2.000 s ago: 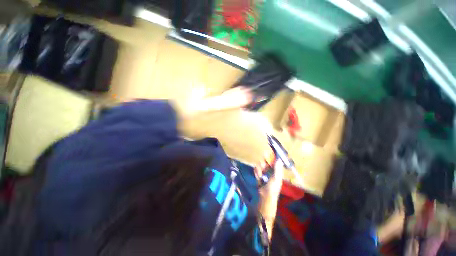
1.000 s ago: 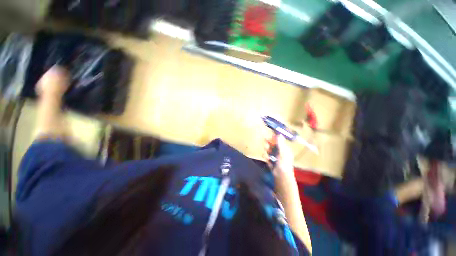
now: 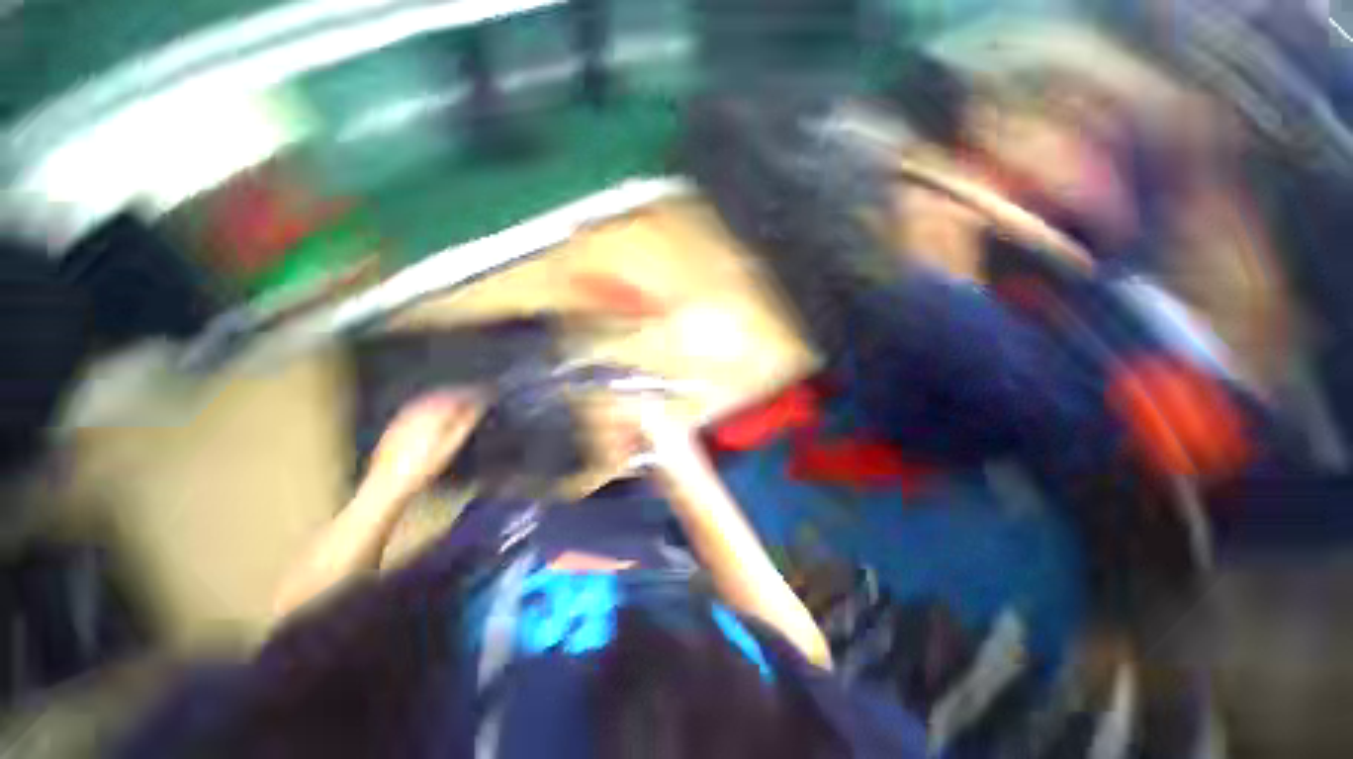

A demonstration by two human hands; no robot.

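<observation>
The frame is strongly blurred. A black plastic housing (image 3: 453, 356) is in front of me on the cardboard-covered bench. My left hand (image 3: 430, 430) is at its left part, fingers on it. My right hand (image 3: 641, 427) is at its right side, around a blurred glue gun (image 3: 616, 383) that shows as a thin dark and light shape. The gun's tip and any contact with the housing cannot be made out.
A cardboard tray (image 3: 757, 304) with something red lies beyond my right hand. A box of red and green parts (image 3: 275, 230) is at far left by the green belt (image 3: 460, 171). Dark stacked housings (image 3: 772, 193) and a person in navy (image 3: 965, 363) are at right.
My left hand has come from the dark pile at far left to the front and now has a housing. The right hand with the gun is now beside it. The view has turned right.
</observation>
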